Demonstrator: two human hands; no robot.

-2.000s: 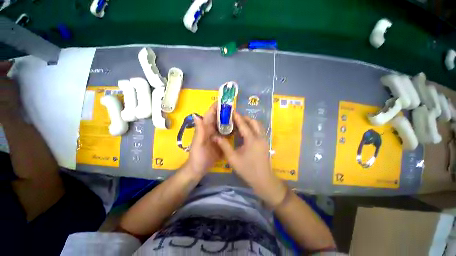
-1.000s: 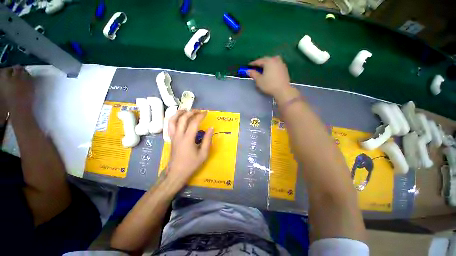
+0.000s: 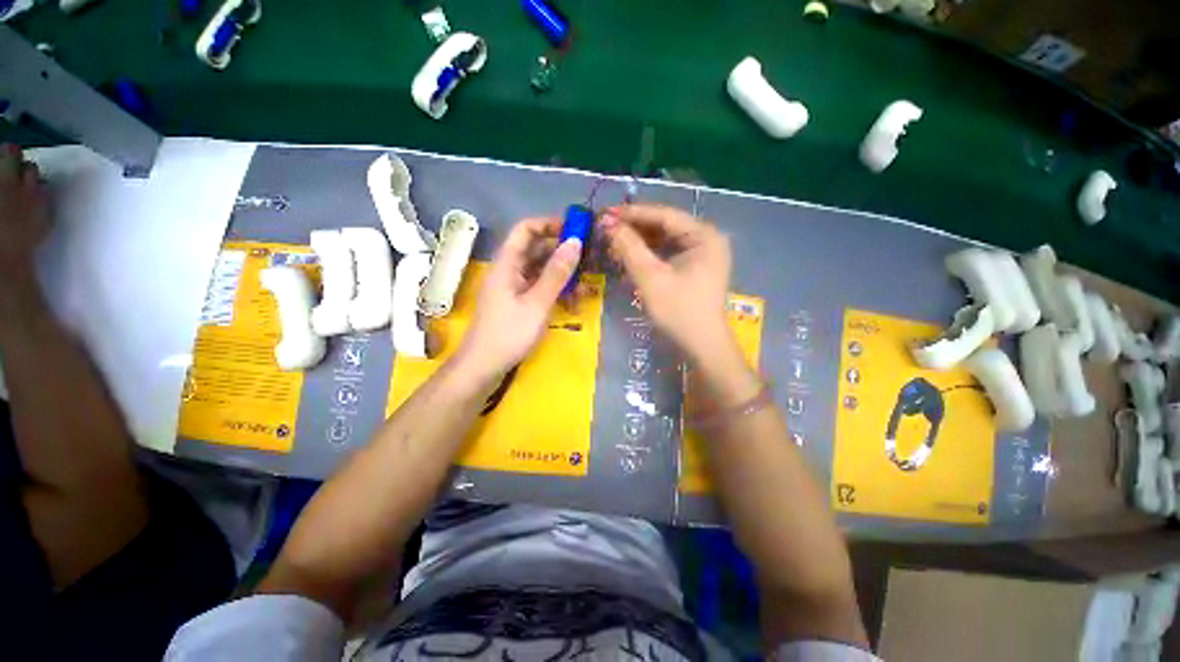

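My left hand (image 3: 515,291) holds a blue battery pack (image 3: 576,226) upright between thumb and fingers, above the grey and yellow printed carton sheet (image 3: 647,349). My right hand (image 3: 666,265) is just to its right, its fingertips pinched on thin reddish lead wires (image 3: 599,194) near the top of the battery. Whether the green board is at my right fingertips cannot be told. Left of my hands, an open white housing half (image 3: 449,264) lies hollow side up beside several other white housings (image 3: 369,278).
White housings (image 3: 1003,291) are grouped at the right. Across the back, the green conveyor belt (image 3: 621,91) carries a filled housing (image 3: 449,74), loose housings (image 3: 766,97) and another blue battery (image 3: 546,20). A grey metal bar (image 3: 78,97) and another person's arm (image 3: 78,375) are at left. A cardboard box (image 3: 983,614) is at lower right.
The blue battery has come from the belt edge to above the mat, into my left hand. My left hand has left the housings at left. My right hand has drawn back from the belt.
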